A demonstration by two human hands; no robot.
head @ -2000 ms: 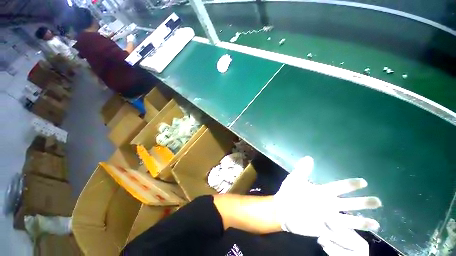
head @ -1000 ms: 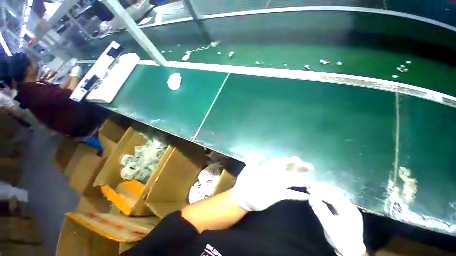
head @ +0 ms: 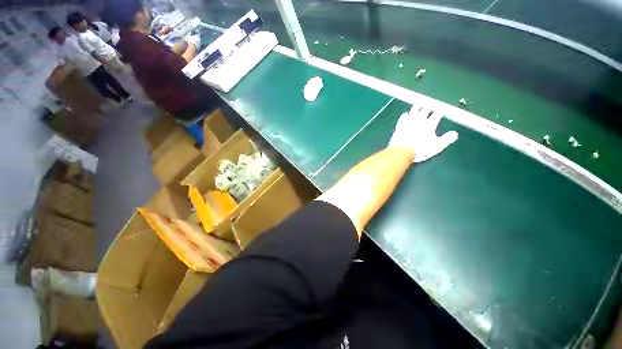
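My left hand (head: 421, 134) in a white glove reaches across the green workbench top (head: 470, 218). Its fingers are spread and touch or hover over the line edge rail (head: 491, 127). Nothing shows in it. My right hand is not in view. A small white lump (head: 313, 88) lies alone on the bench, to the left of my left hand.
The conveyor belt (head: 436, 82) beyond the rail carries pale bits and a corded part (head: 348, 56). A white tray (head: 225, 44) lies at the bench's far left, near a person in dark red (head: 153, 68). Open cartons (head: 140, 279) stand left; one holds pale coils (head: 244, 174).
My left hand has moved from the near bench edge out to the rail, and its fingers have spread. My right hand has left the picture. The view has swung left.
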